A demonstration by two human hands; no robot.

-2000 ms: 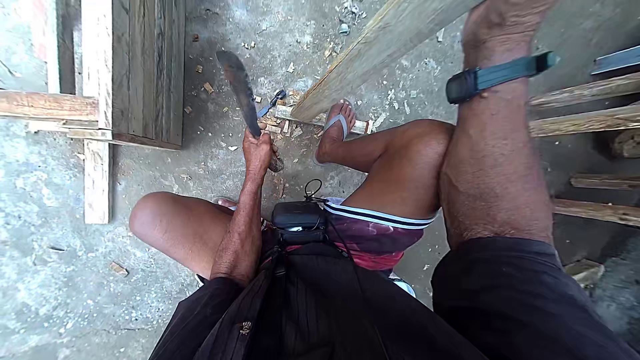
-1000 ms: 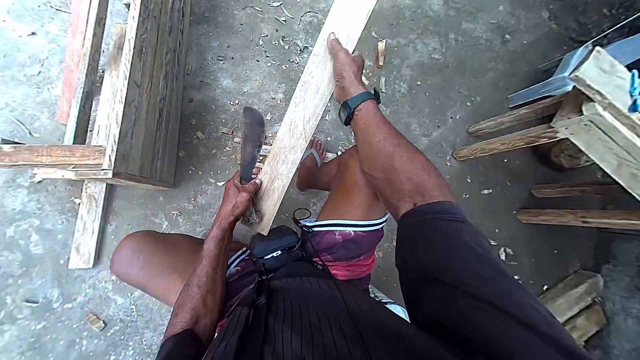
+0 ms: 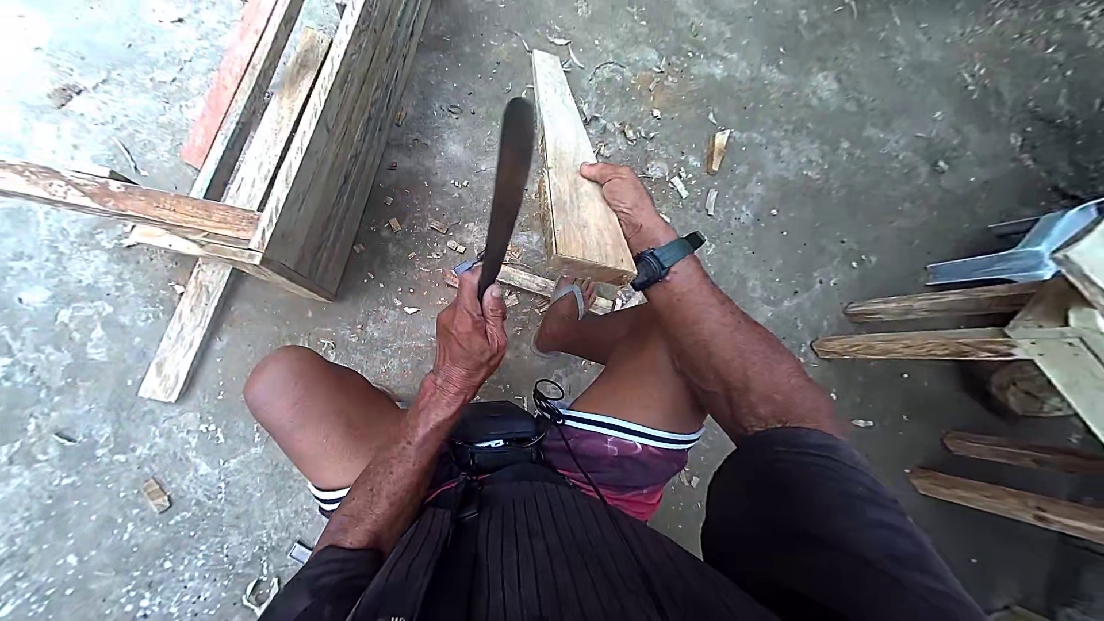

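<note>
My left hand (image 3: 470, 341) is closed around the handle of a machete (image 3: 511, 172), whose dark blade points up and away from me. Just right of the blade, my right hand (image 3: 625, 198) grips the right edge of a pale wooden board (image 3: 569, 172). The board slants away from me, its near end raised over my sandalled foot (image 3: 569, 306), and does not touch the blade. On the floor between the machete and the foot lies a narrow wooden strip (image 3: 526, 280) among wood chips. The machete's handle is mostly hidden in my fist.
A plank-built wooden piece (image 3: 345, 164) with a projecting leg stands at the left, beside a loose plank (image 3: 185, 336). Wooden legs (image 3: 923, 345) and a blue-grey piece (image 3: 992, 267) stick out at the right. Chips litter the concrete floor (image 3: 802, 155).
Two seconds ago the board leaned farther right, with my right hand high at the frame's top. It then came over beside the machete, and now its near end is raised. The machete stays in my left hand.
</note>
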